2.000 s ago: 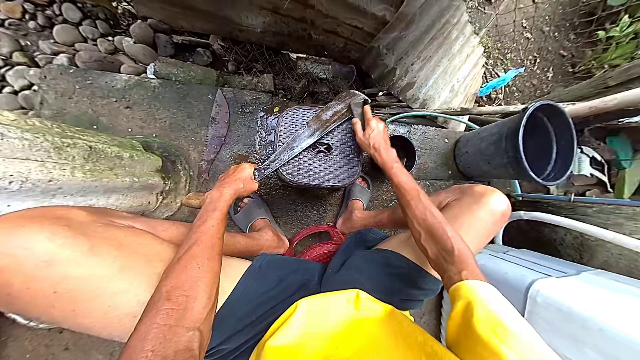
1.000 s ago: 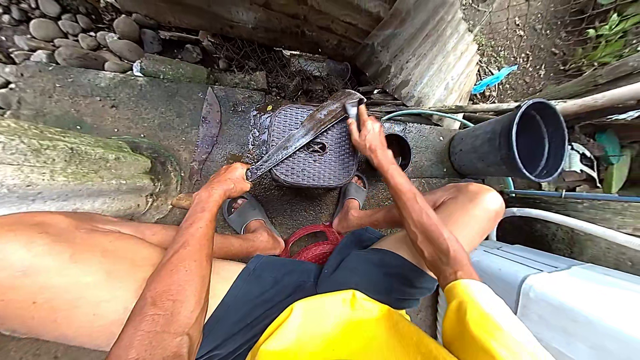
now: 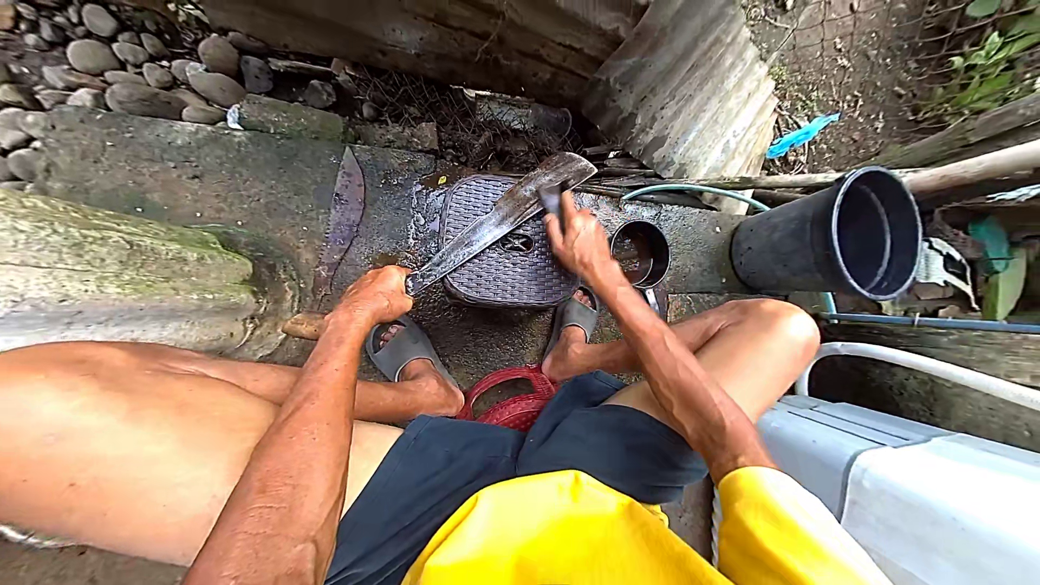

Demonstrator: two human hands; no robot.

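My left hand (image 3: 376,297) is closed around the handle end of a machete (image 3: 496,223), whose wet, dark-stained blade slants up to the right over an upturned woven-pattern plastic stool (image 3: 479,284). Near the broad tip, my right hand (image 3: 578,236) pinches a small dark block (image 3: 552,199), perhaps a sharpening stone, against the blade. A second machete (image 3: 345,211) lies on the wet concrete left of the stool, its wooden handle (image 3: 305,326) beside my left forearm. Just right of the stool stands a dark round pot (image 3: 642,252) holding some liquid.
A black plastic bucket (image 3: 784,244) lies tilted at the right, near a green hose (image 3: 691,188). River stones (image 3: 146,101) are piled at upper left. Corrugated metal sheets (image 3: 691,89) stand behind. A red plastic basket (image 3: 512,410) is between my feet, and a white plastic appliance (image 3: 934,487) stands lower right.
My right hand with the small block has moved slightly back from the machete's tip along the blade. My left hand keeps its hold on the handle end.
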